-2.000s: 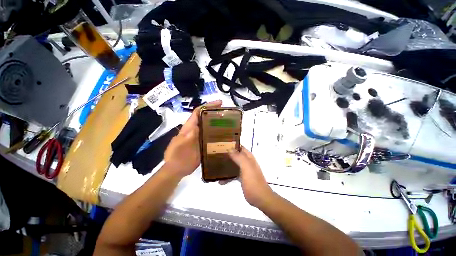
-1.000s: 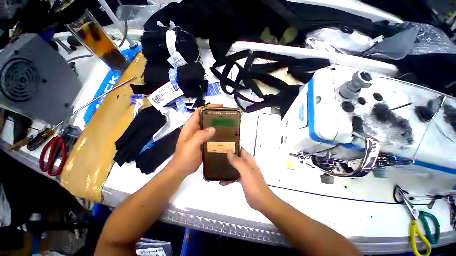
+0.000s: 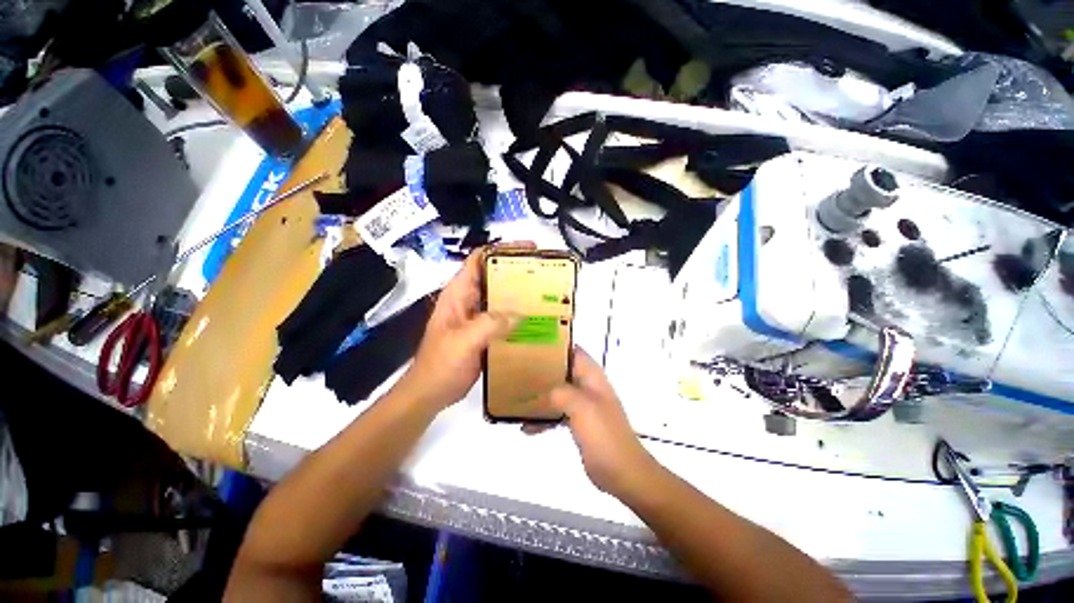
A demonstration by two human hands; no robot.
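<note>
A smartphone [image 3: 530, 365] with a lit screen is held upright above the white table's front part, in the middle of the view. The screen shows a pale page with green blocks. My left hand [image 3: 457, 342] grips the phone's left side, its thumb over the screen. My right hand [image 3: 595, 430] holds the lower right side, its thumb at the lower right of the screen. The fingers behind the phone are mostly hidden.
The white sewing machine [image 3: 824, 259] stands right. Snips with yellow and green handles [image 3: 987, 536] lie front right. Black bundles [image 3: 342, 309] and brown cardboard [image 3: 253, 318] lie left, with red-handled scissors [image 3: 130, 359], a grey fan box [image 3: 88, 177] and an amber jar [image 3: 245, 94]. Black straps [image 3: 612, 177] lie behind.
The phone's screen has changed from a dimmed page with a pale box to a brighter page with green blocks. My left thumb has moved onto the screen. The view has shifted slightly.
</note>
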